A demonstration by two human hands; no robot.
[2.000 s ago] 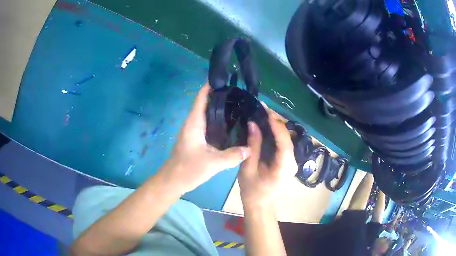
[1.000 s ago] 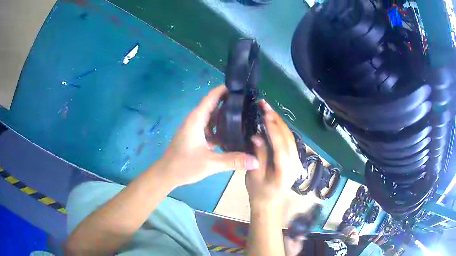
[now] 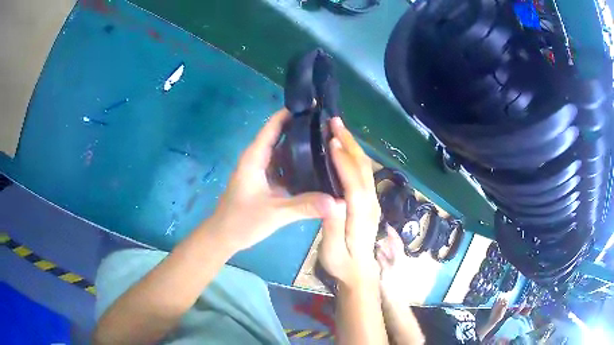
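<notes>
A pair of black headphones (image 3: pixel 311 87) is held up over the teal bench (image 3: pixel 134 135), with the padded headband arch pointing away from me. My left hand (image 3: pixel 252 195) grips the ear cups from the left, its thumb across the near side. My right hand (image 3: pixel 353 202) presses flat along the right side of the cups, fingers extended. The cups lie close together between my palms. Their inner faces are hidden.
A hanging row of black headphones (image 3: pixel 538 162) fills the upper right. More headphones (image 3: pixel 437 236) lie on a tan sheet (image 3: pixel 414 276) right of my hands. Another person's hand (image 3: pixel 387 249) reaches in there. A green raised ledge (image 3: pixel 249 47) runs behind. A white scrap (image 3: pixel 174 77) lies on the bench.
My right fingers have straightened and lie flatter against the cups. The headphones have shifted slightly left. Another person's hand and forearm now reach in beside my right wrist.
</notes>
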